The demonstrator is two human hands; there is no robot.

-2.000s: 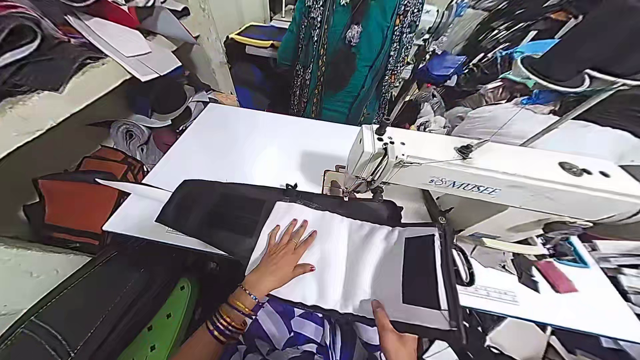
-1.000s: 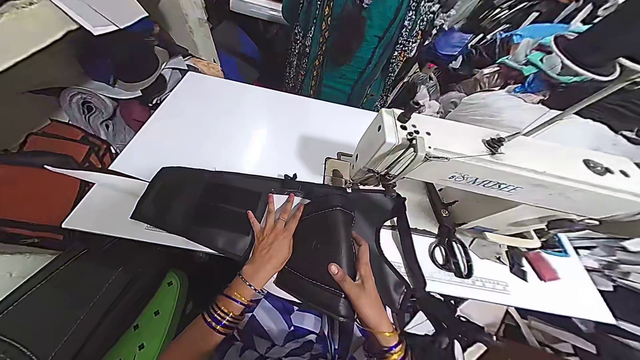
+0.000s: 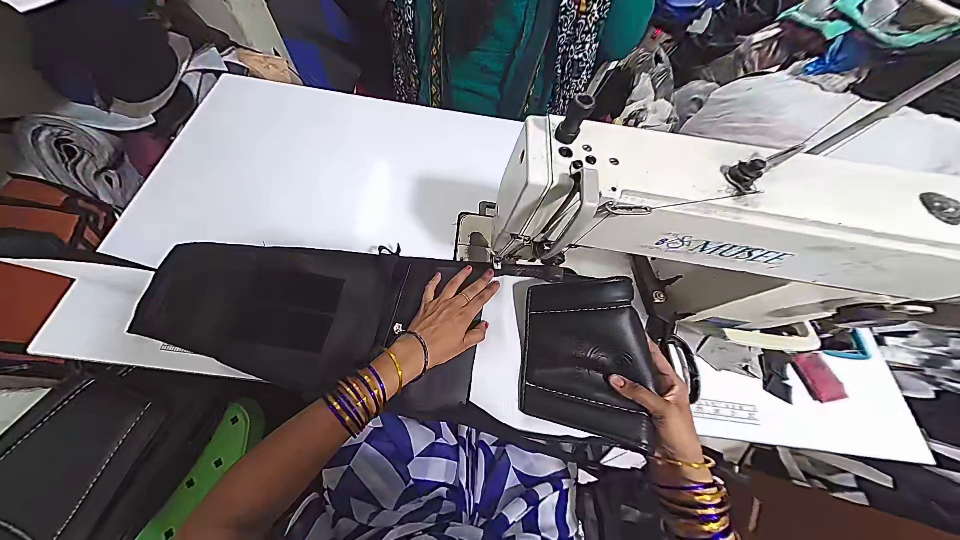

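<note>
A black sewn piece [image 3: 247,307] with a white backing [image 3: 499,360] lies across the white sewing table. Its far edge runs under the needle area of an industrial sewing machine [image 3: 720,217]. My left hand [image 3: 450,319] rests flat on the black material just left of the needle, fingers apart, fingertips close to the presser foot [image 3: 496,264]. My right hand [image 3: 660,397] grips the near right side of a stitched black leather-like panel [image 3: 581,349], thumb on top and fingers beneath. The panel is partly lifted or folded over the white backing.
Black-handled scissors [image 3: 684,367] lie behind my right hand. A ruler scale [image 3: 724,411] and a red scrap [image 3: 819,376] are on the table's right. A person in teal clothing [image 3: 499,56] is beyond the table. Fabric piles surround it; a green strip [image 3: 206,469] is at lower left.
The white backing was spread out two seconds ago, then mostly covered by the black panel one second ago. Now the panel is further right with my right hand, and white shows between the hands.
</note>
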